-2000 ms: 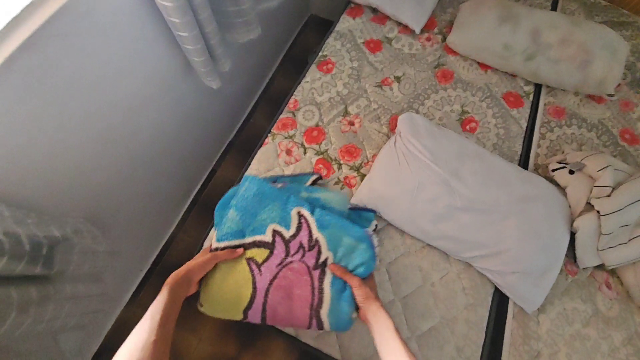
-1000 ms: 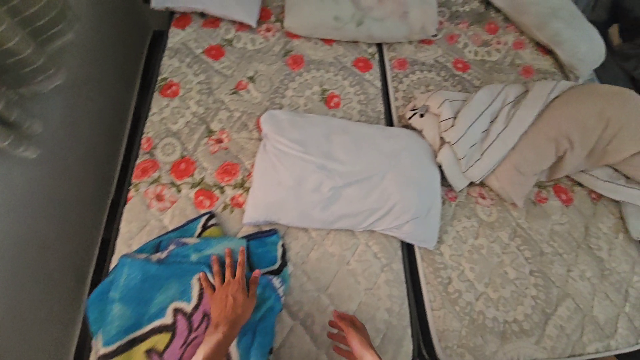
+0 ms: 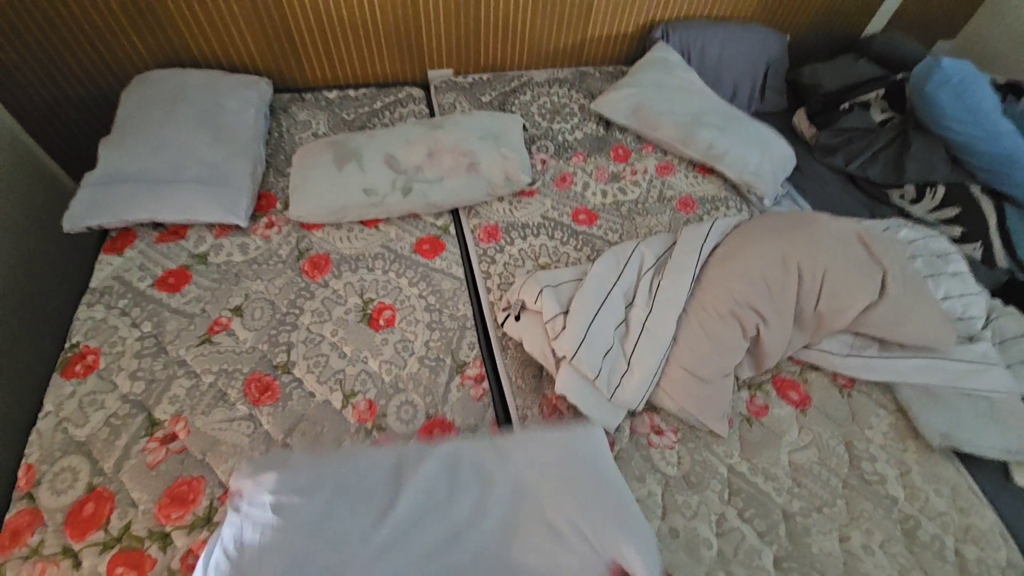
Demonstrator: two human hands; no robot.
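Observation:
A white pillow (image 3: 448,504) fills the bottom middle of the head view, blurred along its upper edge and cut off by the frame. It covers part of the gap between two floral mattresses. Only a small bit of my right hand (image 3: 618,570) shows, at the bottom edge against the pillow's lower right part; its grip is hidden. My left hand is out of view. The left mattress (image 3: 320,336) and the right mattress (image 3: 800,488) have grey patterns and red flowers.
A folded pale pillow (image 3: 184,152), a floral pillow (image 3: 412,166) and another pale pillow (image 3: 696,120) lie near the slatted wooden headboard (image 3: 336,40). A beige pillow (image 3: 800,288) rests on striped bedding (image 3: 632,312). Dark fabric (image 3: 880,136) is heaped at right.
Both hands held the folded blue blanket, then lay apart, the left one flat on it. The view has swung up toward the headboard; blanket and left hand are out of frame.

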